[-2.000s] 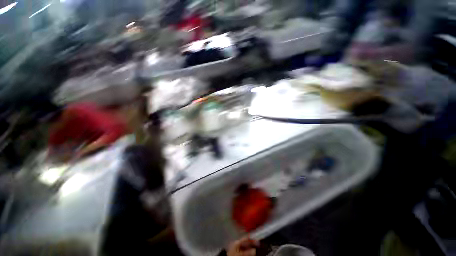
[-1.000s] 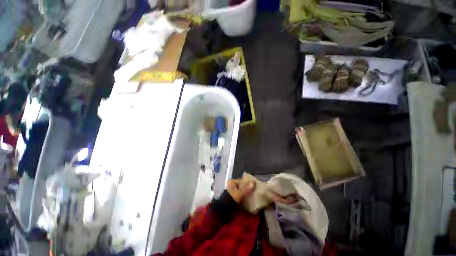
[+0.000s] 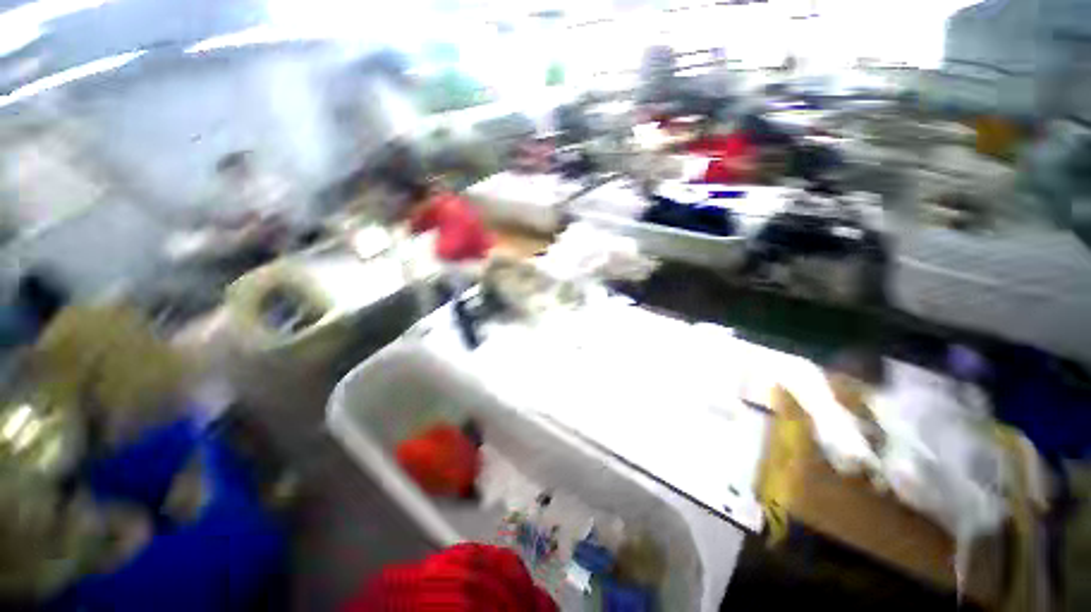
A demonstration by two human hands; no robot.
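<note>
The picture is blurred. Neither of my hands is in view; only a red sleeve or garment part [image 3: 461,581] shows at the bottom edge. A long white trough [image 3: 383,380] lies in front of me, fixed beside a white table [image 3: 670,389]. An orange-red thing [image 3: 440,460] lies in the left part of the trough. Small blue and white pieces [image 3: 586,556] lie in its near right part. The pale cloth seen earlier is out of the picture.
White cloth [image 3: 951,442] hangs over a brown board [image 3: 867,514] at right. Bright blue material [image 3: 180,526] and tan cloth [image 3: 108,359] are at left. People in red [image 3: 452,227] sit farther back among other tables. Grey floor shows left of the trough.
The view has swung left and up from the floor and benches to the workshop rows. My hand and the pale cloth have left the picture. The orange-red thing in the trough shows again.
</note>
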